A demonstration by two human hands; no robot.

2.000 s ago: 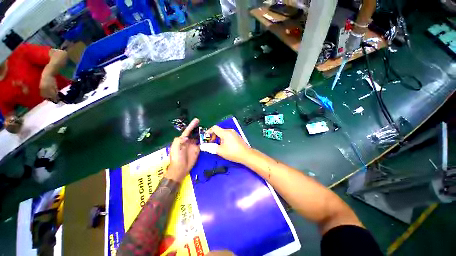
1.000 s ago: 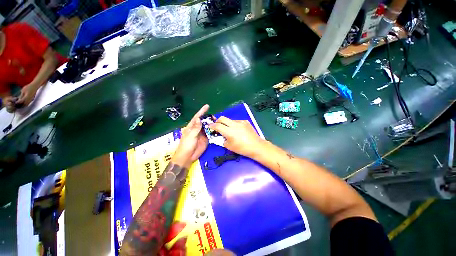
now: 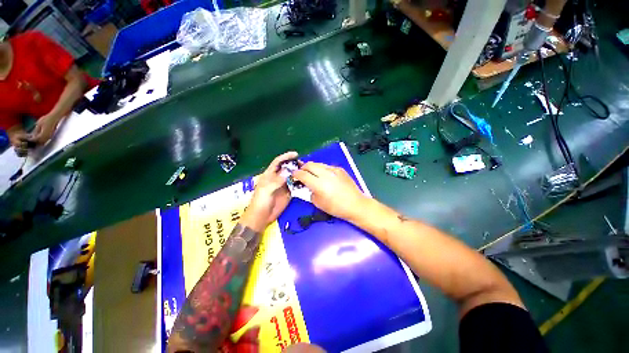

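Observation:
My left hand [image 3: 270, 193] and my right hand [image 3: 330, 187] meet above the top of a glossy blue and yellow poster [image 3: 358, 276]. Between them they hold a small circuit board [image 3: 293, 172], mostly hidden by the fingers. The left hand supports it from the left and its fingers now curl over the far end. The right thumb and fingers press on it from the right; a white cover shows at the right thumb. A bundled black cable [image 3: 314, 219] lies on the blue area just below the hands.
Green boards [image 3: 403, 148] and a white-topped part [image 3: 469, 163] lie right of the poster. A black case [image 3: 143, 276] lies on its brown part. Small boards [image 3: 226, 163] lie beyond. A post [image 3: 469, 52] stands at upper right. A person in red [image 3: 41, 83] works at upper left beside a blue bin [image 3: 155, 31].
The left fingers, extended before, have curled over the board. The loose boards beyond the poster have shifted left. The view has tilted down and shifted somewhat since the first frame.

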